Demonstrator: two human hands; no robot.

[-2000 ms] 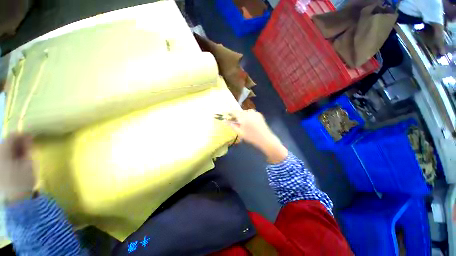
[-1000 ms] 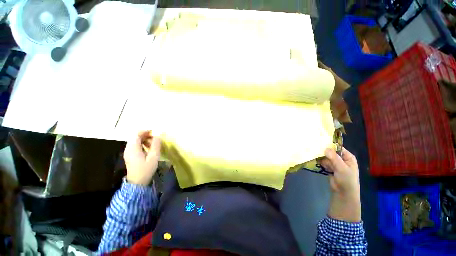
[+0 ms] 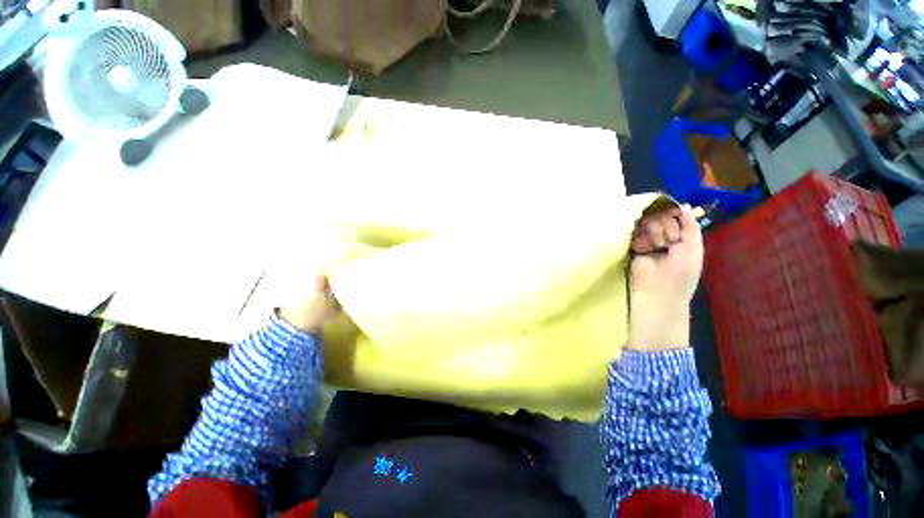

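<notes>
A large soft yellow fabric piece [image 3: 486,314] is lifted and spans between my two hands, its lower edge hanging over my dark apron. My left hand [image 3: 309,301] grips its left side, partly washed out by glare. My right hand [image 3: 669,253] is closed on its upper right edge. A small tool, apparently thread snips [image 3: 706,214], sticks out from my right hand, with a thin dark cord by the palm. More pale yellow fabric lies behind, nearly white in the glare.
A pale sheet [image 3: 172,223] covers the table at left, with a white fan [image 3: 117,81] on it. Brown bags [image 3: 370,30] lie on the dark green surface at the back. A red crate [image 3: 790,304] and blue bins [image 3: 699,162] stand on the floor at right.
The yellow fabric's near part has been raised and pulled up between my hands. My right hand has moved up and slightly away with the edge. The view has shifted, showing more bags at the back.
</notes>
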